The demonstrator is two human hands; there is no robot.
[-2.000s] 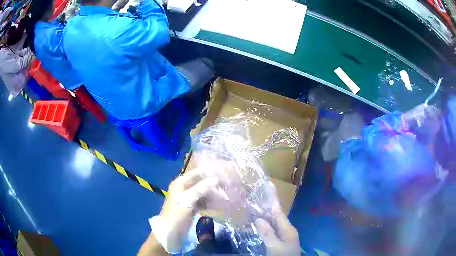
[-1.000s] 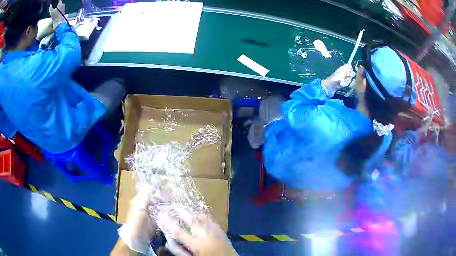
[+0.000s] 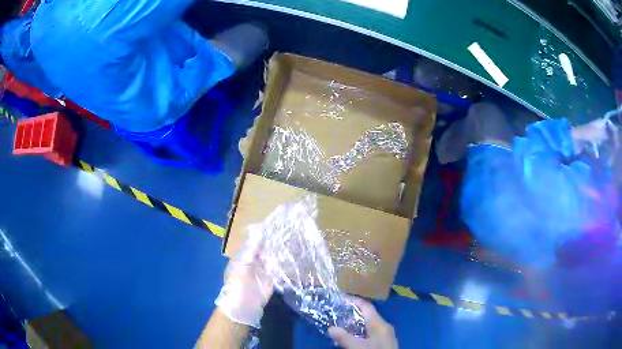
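A clear plastic bag (image 3: 300, 249), crinkly and shiny, is held between my two hands over the near flap of a brown carton. My left hand (image 3: 249, 276), in a thin whitish glove, grips its left side. My right hand (image 3: 365, 327) grips its lower right end near the bottom of the picture. Whether a rigid part is inside the bag I cannot tell. The open cardboard carton (image 3: 361, 180) holds more crinkled clear wrapped items (image 3: 297, 153). Another clear patch lies on its near flap.
A coworker in blue (image 3: 129, 61) sits at left on a blue stool, another (image 3: 518, 198) at right. A green bench (image 3: 436, 34) runs behind the carton. A red crate (image 3: 46, 138) stands on the floor at left, near yellow-black tape (image 3: 157, 204).
The view has swung left, so the carton appears further right and higher. The bag has been turned and spread out; both hands still hold it, now further apart.
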